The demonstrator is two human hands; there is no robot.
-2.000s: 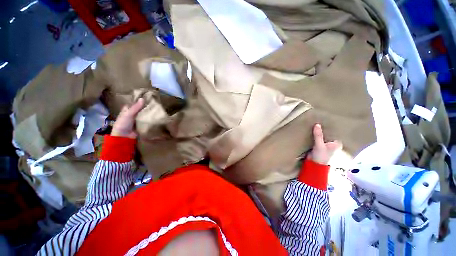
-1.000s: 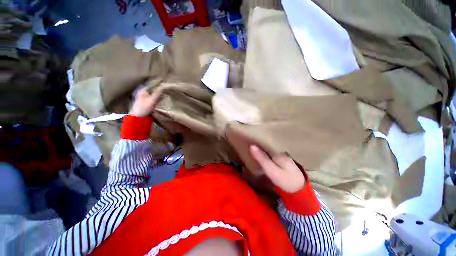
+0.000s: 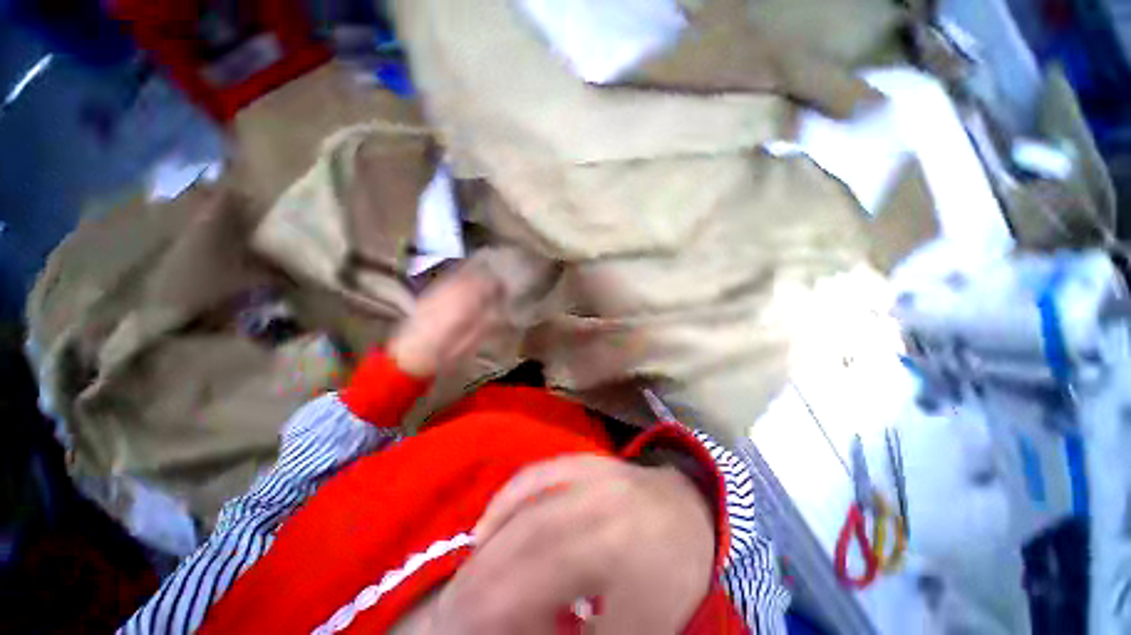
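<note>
Khaki garment panels (image 3: 707, 236) lie heaped in front of me and over my lap's edge, with white cloth pieces (image 3: 608, 31) among them. My left hand (image 3: 453, 316) is blurred at the middle of the heap, its fingers closed on a fold of khaki cloth. My right hand (image 3: 589, 540) is large and blurred, close to the camera in front of my red apron, off the cloth. Its fingers are not clear. A khaki bundle (image 3: 161, 360) lies at the left. A white label (image 3: 437, 223) lies beyond my left hand.
The white sewing machine (image 3: 992, 335) stands blurred at the right. Scissors with red and yellow handles (image 3: 868, 540) lie on the white table (image 3: 806, 478), beside a slim dark tool (image 3: 895, 465). A red crate (image 3: 230, 62) is on the floor at the upper left.
My right hand has left the cloth and come up close to the camera. My left hand has moved right and towards me. The view has swung right, bringing the scissors into sight.
</note>
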